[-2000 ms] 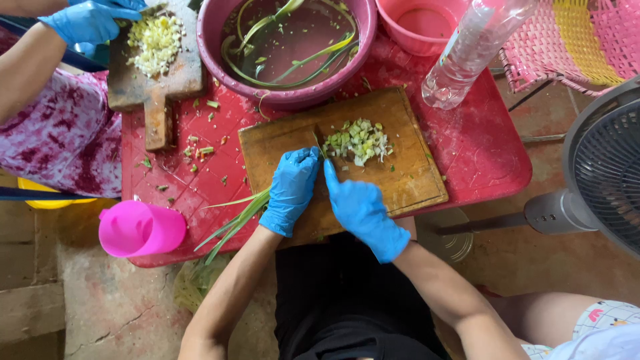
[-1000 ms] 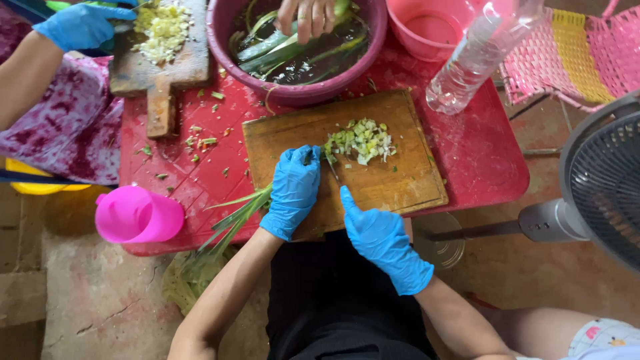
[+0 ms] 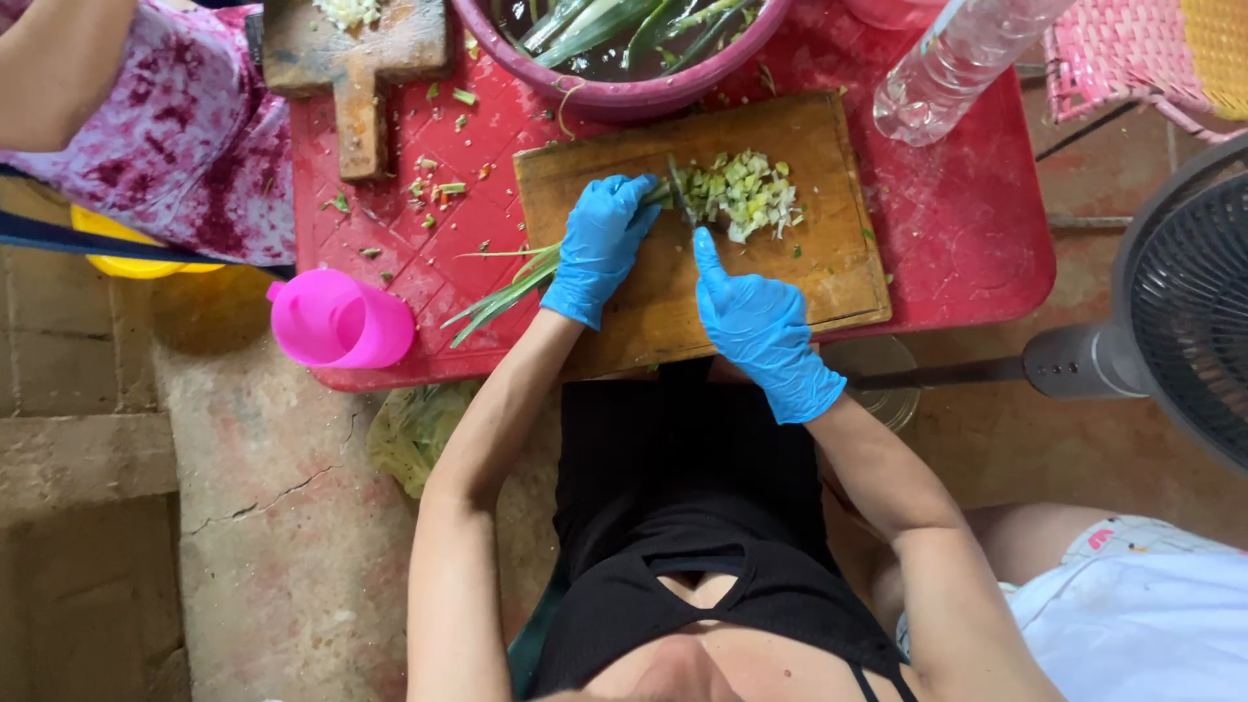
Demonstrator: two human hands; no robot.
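My left hand, in a blue glove, grips a bunch of green onions on the wooden cutting board; the long leaves trail out to the left past the board. My right hand, gloved too, is closed on a knife, its handle hidden in the fist and the forefinger stretched along it. The blade stands at the cut end of the bunch, just right of my left fingers. Against the blade's right side lies a heap of chopped green onion.
Behind the board is a purple basin of water and leafy stalks. A clear plastic bottle is at the back right, a pink cup at the table's left corner. Another board lies back left. A fan and other people flank the table.
A bare hand that was in the basin one second ago is out of view. Leafy stalks lie in the basin where fewer showed two seconds ago. The view has shifted toward my body.
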